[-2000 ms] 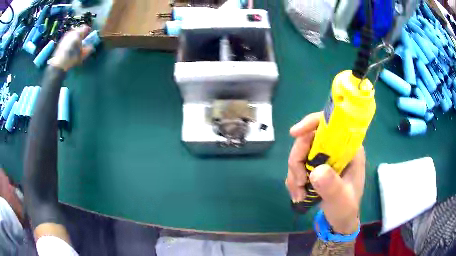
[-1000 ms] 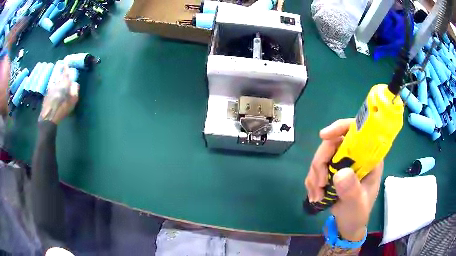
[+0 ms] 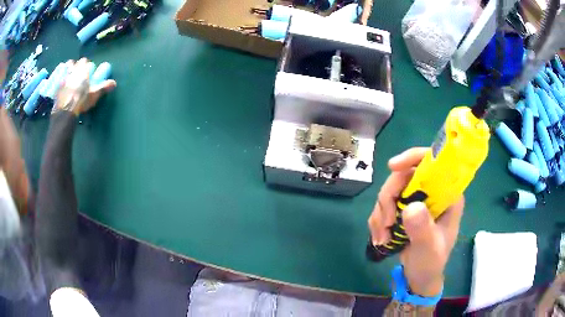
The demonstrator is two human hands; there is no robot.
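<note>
My right hand [image 3: 424,217] is closed around the black grip and lower body of the yellow electric screwdriver [image 3: 455,164], tilted with its grip end down to the left. The bit cannot be made out. My left hand [image 3: 74,90], under a dark sleeve, lies on a row of light-blue housings [image 3: 56,80] at the far left. Its thumb points right. It hides parts of them, and I cannot tell whether it grips any. The off-white screw feeder [image 3: 322,111] stands between my hands, its metal pick-up head [image 3: 330,145] in front.
A cardboard tray [image 3: 217,28] with housings stands behind the feeder. A bag of screws [image 3: 433,43] and a blue coil [image 3: 499,62] are at the back right. Housings are piled [image 3: 542,124] at right, above a white pad [image 3: 503,269]. A person's arm shows at the left edge.
My left hand has come from the pile at the back left to the row of housings and now lies over it. My right hand still holds the screwdriver. The camera view has shifted.
</note>
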